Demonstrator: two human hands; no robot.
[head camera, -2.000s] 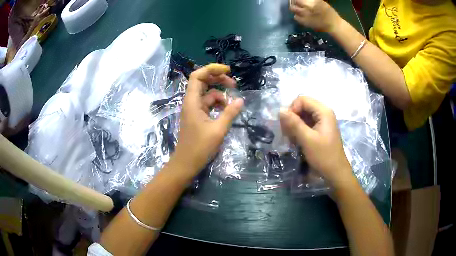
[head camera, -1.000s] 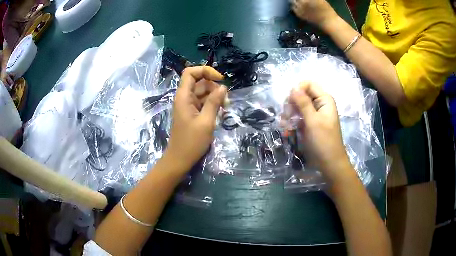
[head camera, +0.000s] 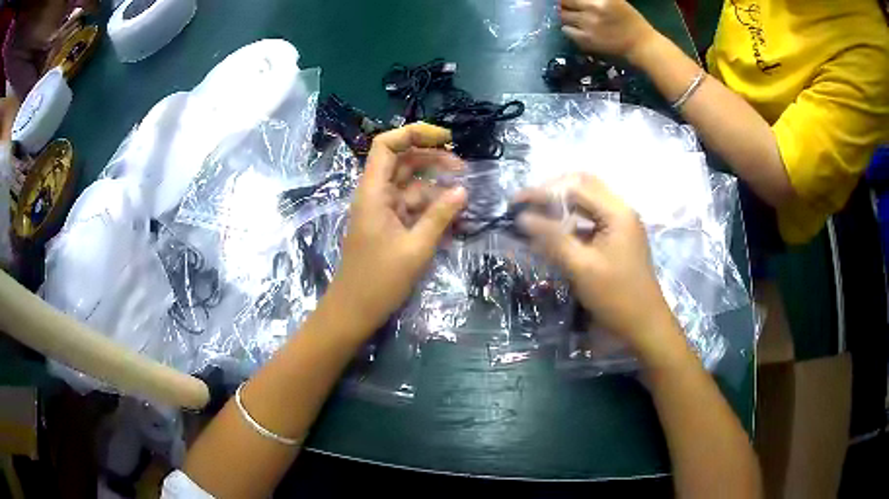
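Note:
My left hand (head camera: 405, 219) is bare, with a yellow-tan cover on a fingertip. Its thumb and fingers pinch the side of a clear plastic bag (head camera: 483, 195), which is blurred. My right hand (head camera: 595, 253) is blurred and holds a dark coiled cable (head camera: 505, 220) at the bag, between both hands. I cannot tell how far the cable is inside. Several bagged cables (head camera: 507, 283) lie below the hands. A loose black cable pile (head camera: 468, 122) lies just beyond them.
Clear bags (head camera: 624, 156) lie at right. White moulded parts (head camera: 239, 93) and bagged cables (head camera: 190, 283) lie at left. A pale tube (head camera: 107, 341) crosses the lower left. A person in a yellow shirt (head camera: 829, 117) reaches over the table's far right. A cardboard box (head camera: 804, 419) stands at lower right.
My right hand has moved left, closer to my left hand, and a dark cable now shows at its fingers. A round yellow-brown item at far left shows more fully.

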